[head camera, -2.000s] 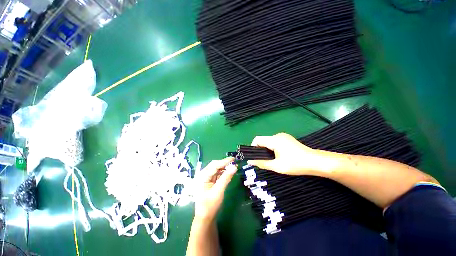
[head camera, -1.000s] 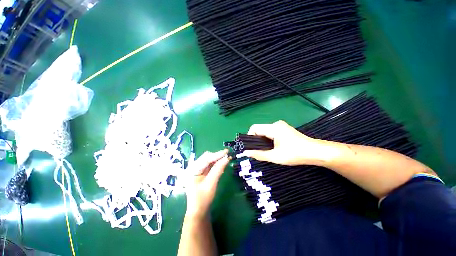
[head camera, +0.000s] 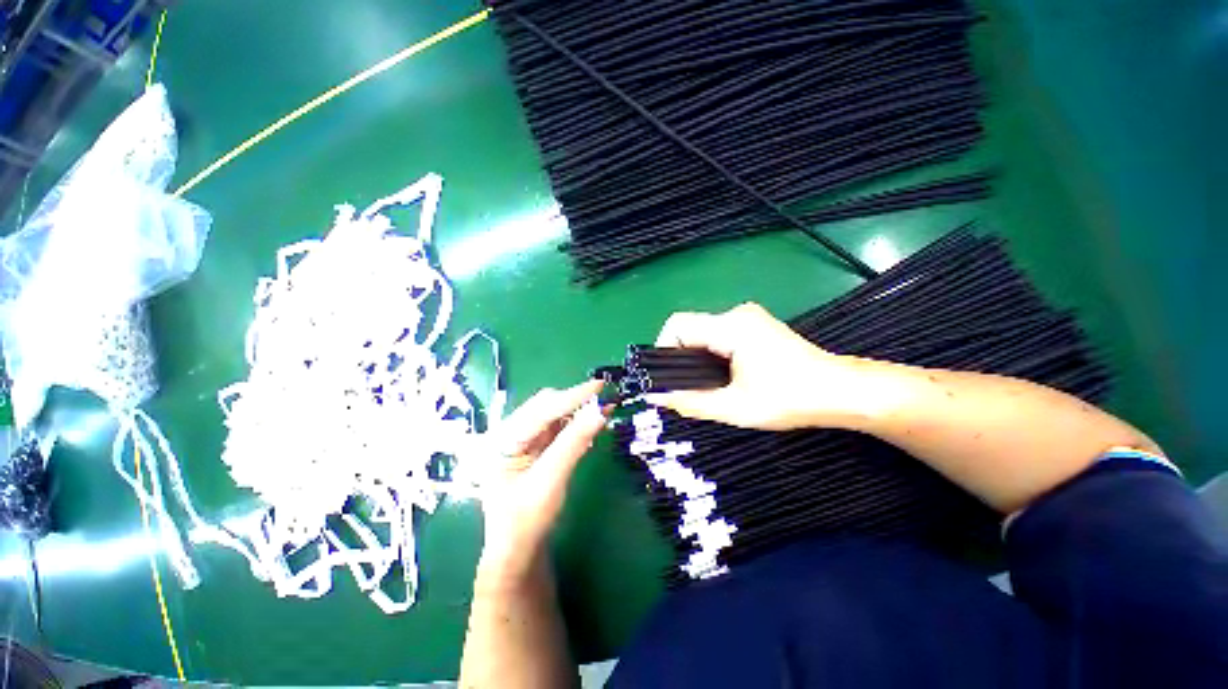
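Observation:
My right hand (head camera: 754, 366) is closed around a bunch of black cables (head camera: 684, 366), their cut ends pointing left. My left hand (head camera: 539, 451) is at those ends, thumb and fingertips together at one cable end that sticks out; whether a small marker is between them cannot be told. Below the hands, a stepped row of white markers (head camera: 684, 495) sits near the left ends of the marked cable pile (head camera: 835, 471). A tangled white marker strip (head camera: 337, 377) lies in a heap left of my left hand.
A larger black cable pile (head camera: 754, 121) lies at the far side, with a single stray cable (head camera: 687, 146) slanting across it. A crumpled clear plastic bag (head camera: 101, 269) and a dark bundle (head camera: 24, 491) lie at the left on the green tabletop (head camera: 364, 135) with yellow lines.
The whole view has shifted, so the table things sit higher and further left. My right hand still holds the bunch, and my left fingertips stay at the cable ends.

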